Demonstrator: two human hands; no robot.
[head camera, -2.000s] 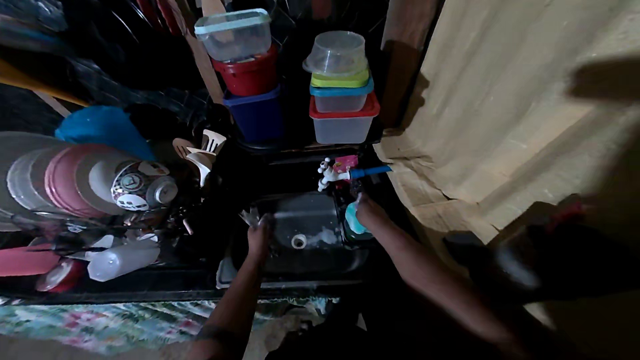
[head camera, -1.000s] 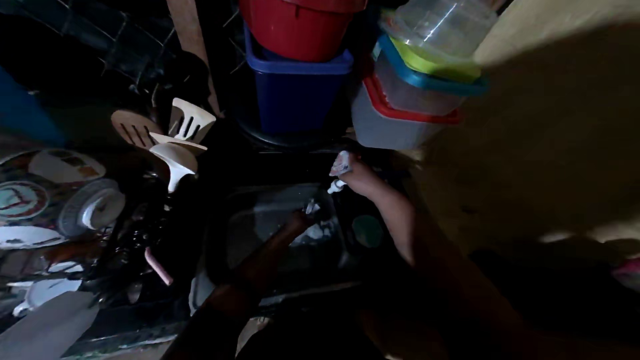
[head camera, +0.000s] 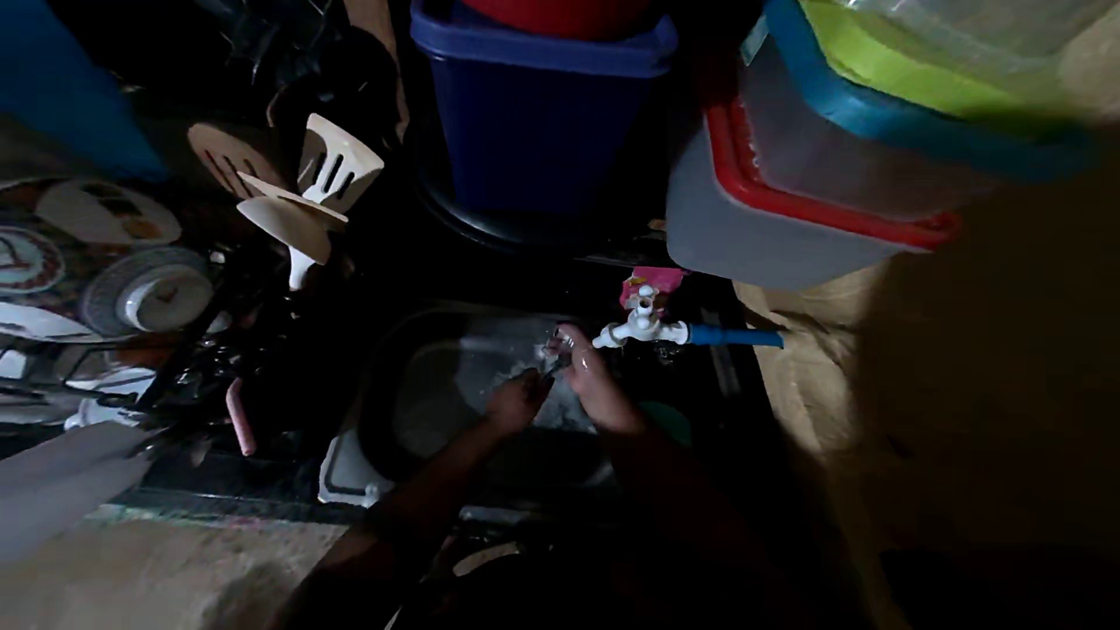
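Observation:
Water runs from a white plastic faucet on a blue pipe, over both hands above a dark sink basin. My left hand is closed around the end of a thin dark object, too dim to name, that reaches toward my right hand. My right hand is under the spout, fingers bent at the other end of that object; its grip on it is unclear. Splashing water lies beneath the hands.
Slotted spatulas and a bowl stand at left. Behind the sink is a blue container; a red-rimmed container stands right of it. A teal round thing lies beside the basin.
My right hand has moved from the faucet's top to under its spout, beside my left hand. Two seconds ago it was at the teal thing and my left hand was spread over the basin.

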